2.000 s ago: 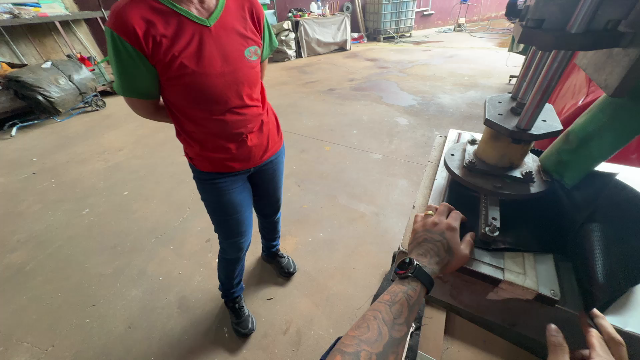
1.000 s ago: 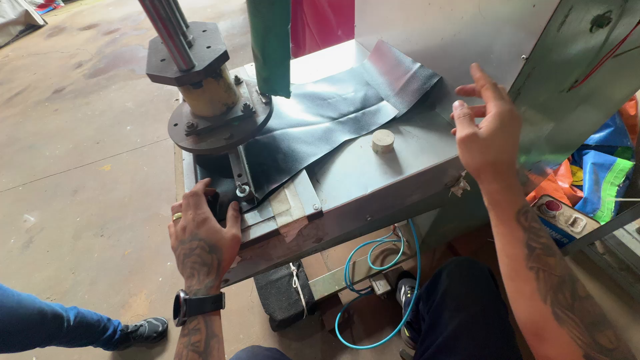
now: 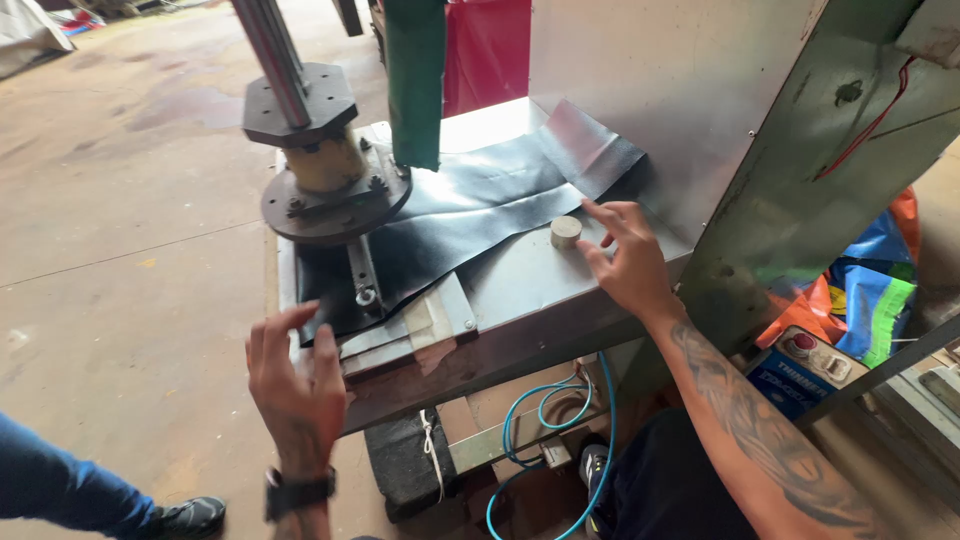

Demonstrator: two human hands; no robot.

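Note:
A sheet of glossy black vinyl-like material (image 3: 480,199) lies on the metal machine table (image 3: 525,289), its far right end folded over. The round plate of a press head (image 3: 337,202) stands over its left part, with a slotted metal bar (image 3: 365,277) and bolt below the plate. My left hand (image 3: 296,382) is at the sheet's near left corner, fingers apart and slightly blurred; whether a fingertip touches the sheet cannot be told. My right hand (image 3: 626,259) is open beside a short pale cylinder (image 3: 565,232), near the sheet's edge, holding nothing.
A green hanging piece (image 3: 415,82) is behind the press head. The machine's green frame (image 3: 795,142) rises at right, near a thinner can (image 3: 806,367) and colourful bags (image 3: 874,285). Blue hose (image 3: 510,427) loops under the table. Another person's leg (image 3: 67,472) is at lower left.
The view has swung right since two seconds ago. Since one second ago, my right hand has come down and left towards the pale cylinder, and my left hand has drawn back from the sheet's corner.

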